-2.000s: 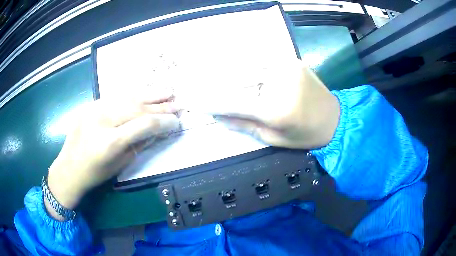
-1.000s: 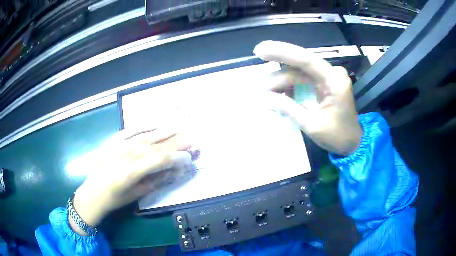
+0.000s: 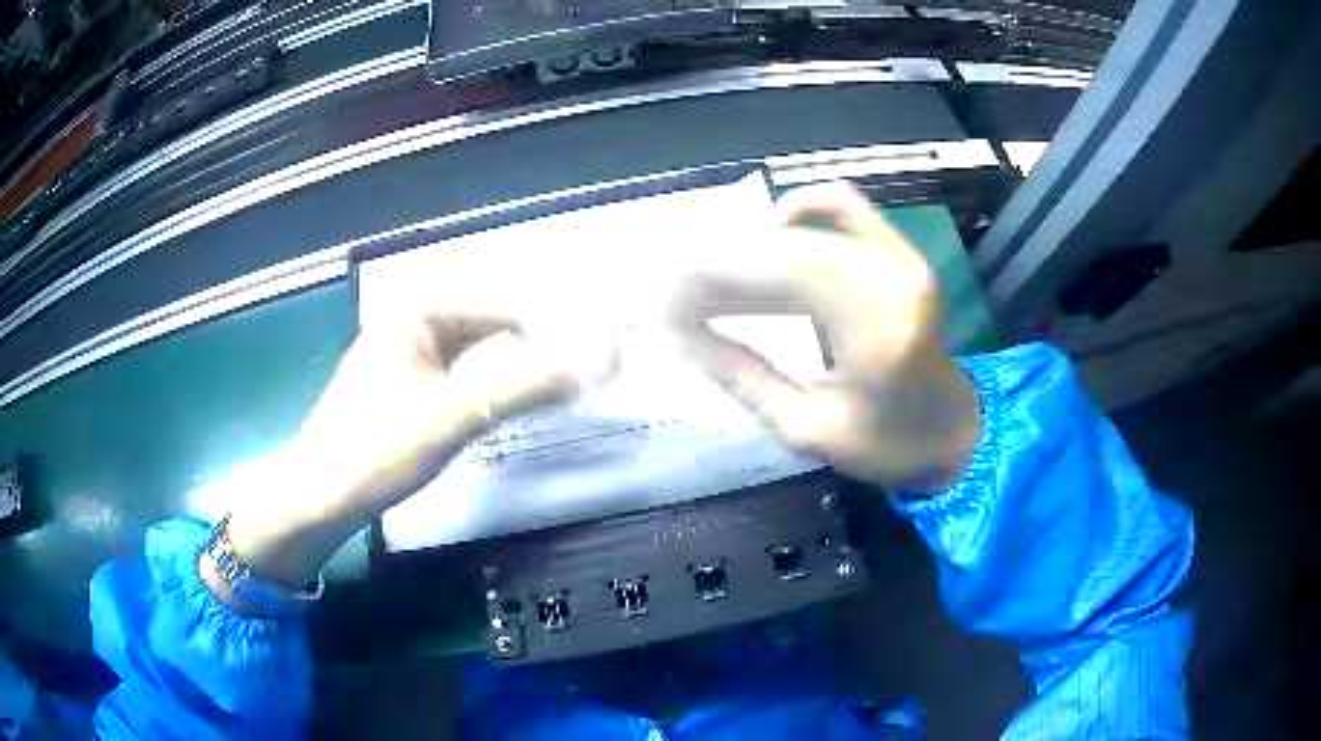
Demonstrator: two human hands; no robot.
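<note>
The parts tray point(image 3: 580, 500) with a bright white liner and thin black rim lies in front of me. My left hand point(image 3: 435, 384) is over its left part, fingers bent towards the middle. My right hand point(image 3: 855, 333) is over its right part, blurred, with thumb and fingers apart. Whether either hand holds a tiny part cannot be told. The black fixture plate point(image 3: 667, 579) lies along the tray's near edge, with a row of several small nests and silvery screws at its ends. A few dark specks and a faint line show on the liner below my left hand.
The conveyor point(image 3: 609, 159) with silvery rails runs behind the tray. A dark carrier point(image 3: 580, 32) is on it at the top. The glossy green bench point(image 3: 160, 377) extends left, with a dark object point(image 3: 12, 495) at the left edge. A grey machine frame point(image 3: 1108, 152) stands at right.
My left hand has come off the liner's lower left and moved up. My right hand has moved left and down from the tray's far right corner. The view has shifted slightly.
</note>
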